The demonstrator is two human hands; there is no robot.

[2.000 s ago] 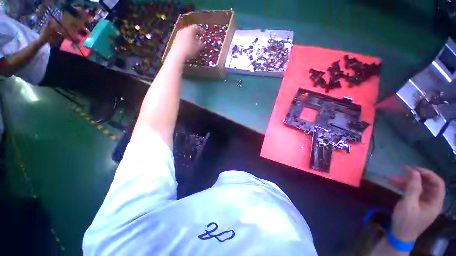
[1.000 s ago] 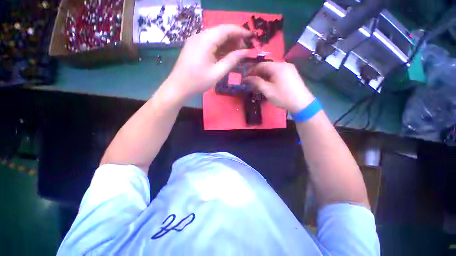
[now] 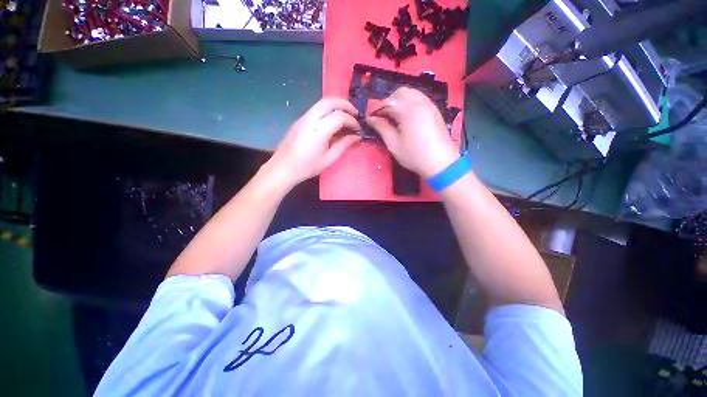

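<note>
The black gun-shaped housing (image 3: 407, 180) lies on the red mat (image 3: 349, 180), its grip towards me. My left hand (image 3: 318, 139) is at the left edge of the housing, thumb and fingers bent together. My right hand (image 3: 411, 128) is over the housing's middle, fingertips pinched close to my left fingertips. Both hands cover much of the housing. Whether a small part is between the fingertips cannot be made out. Small black moulded parts (image 3: 415, 32) lie in a loose pile at the far end of the mat.
A brown carton (image 3: 124, 53) of red-and-silver parts and a white tray (image 3: 256, 34) of small parts stand at the upper left. Two grey screw feeders (image 3: 570, 74) with cables stand at the right, beside clear plastic bags (image 3: 659, 182). A dark bin is below left.
My left hand has come from the carton to the housing. My right hand has come in from the right. Over the last second both hands have moved lower, to the housing's left part.
</note>
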